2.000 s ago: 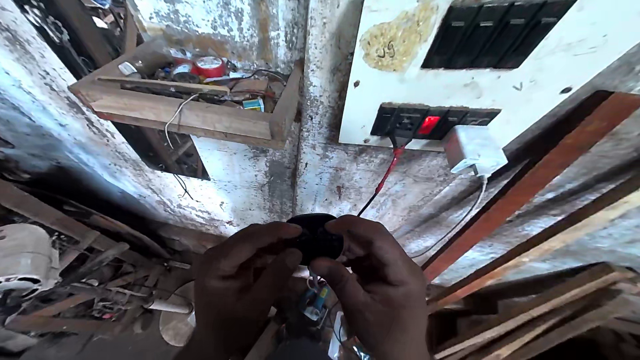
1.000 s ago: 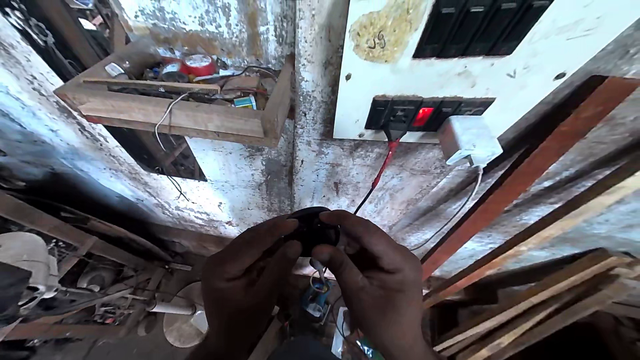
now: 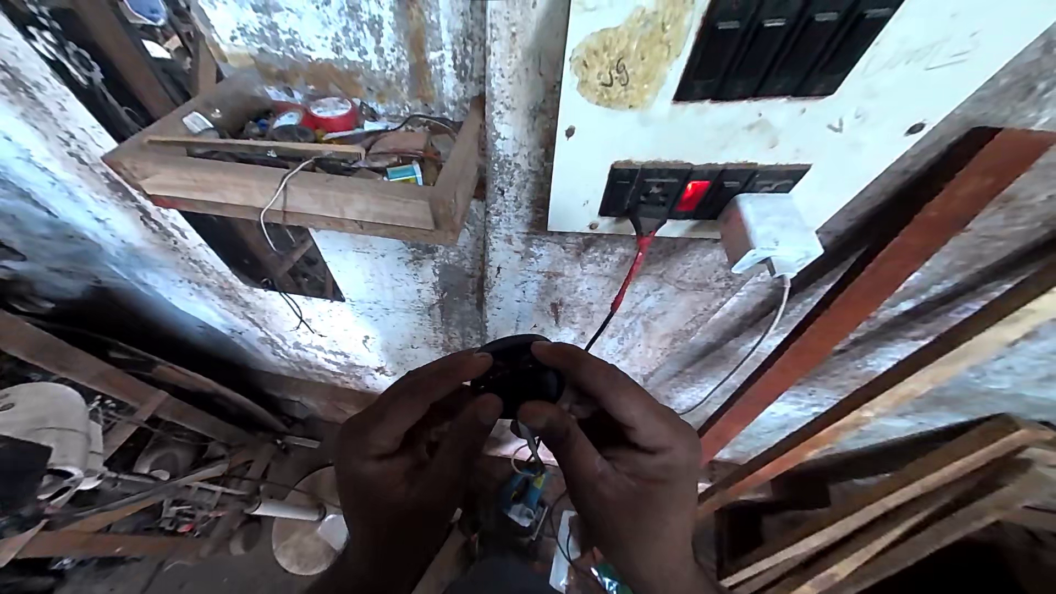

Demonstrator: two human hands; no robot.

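Note:
A dark round object (image 3: 518, 375), too dark to identify, is held between both hands near the middle of the head view. My left hand (image 3: 412, 445) grips its left side with thumb and forefinger. On the right side, my right hand (image 3: 619, 445) pinches it the same way. A thin metallic piece (image 3: 528, 441) shows just below the object, beside the right thumb. Behind the hands, a black cable with red tape (image 3: 634, 272) runs up to a socket in the white switchboard (image 3: 742, 136). Lower down, a blue tool or device (image 3: 525, 495) lies between the wrists.
A wooden tray (image 3: 289, 198) with tape rolls and small parts is fixed to the wall at the upper left. A white adapter (image 3: 767, 235) is plugged in at the right. Wooden planks (image 3: 891, 280) lean at the right, and scrap wood (image 3: 107, 388) lies at the lower left.
Both hands stay around the dark round object, with only small finger shifts. The metallic piece below it shows more plainly than two seconds ago.

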